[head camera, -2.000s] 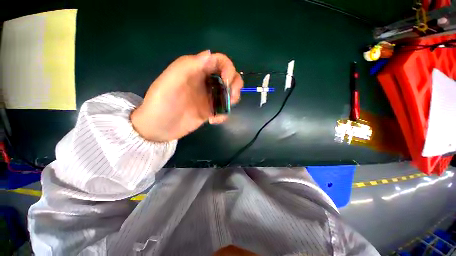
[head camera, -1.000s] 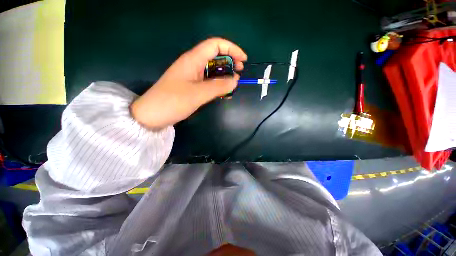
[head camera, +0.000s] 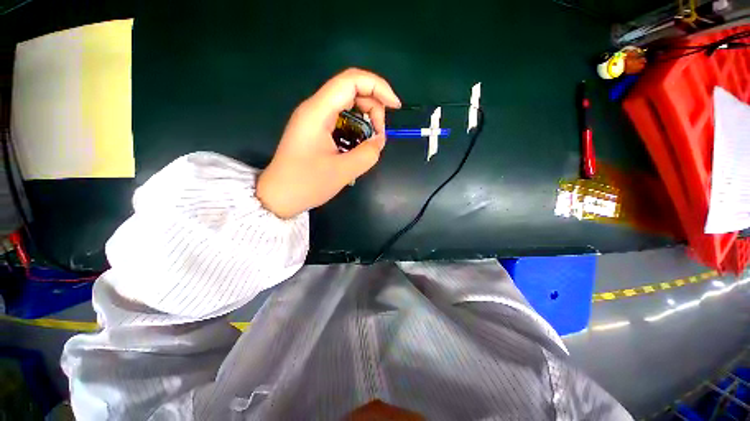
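My left hand (head camera: 325, 152) holds a small dark watch-type unit (head camera: 351, 131) between thumb and fingers, above the green mat. The unit is tilted, partly hidden by my fingers, and shows amber and dark parts. A blue stick (head camera: 405, 132) lies just right of my fingers under a white tape strip (head camera: 433, 133). A thin black cable (head camera: 436, 191) curves up from the bench edge and passes under another tape strip (head camera: 474, 107) towards my fingertips. Whether its tip touches the unit cannot be told. My right hand is not in view.
A white and yellow paper sheet (head camera: 78, 99) lies at left. At right are a red-and-black pen or screwdriver (head camera: 588, 144), shiny amber tape with labels (head camera: 588, 200), a small yellow-white item (head camera: 611, 66) and a red bin (head camera: 670, 131) with white paper (head camera: 730, 164). A blue stool (head camera: 555, 289) stands below the edge.
My left hand still holds the unit and has turned it; its face now shows more tilted and more covered by the fingers than one second ago. The whole view has shifted slightly.
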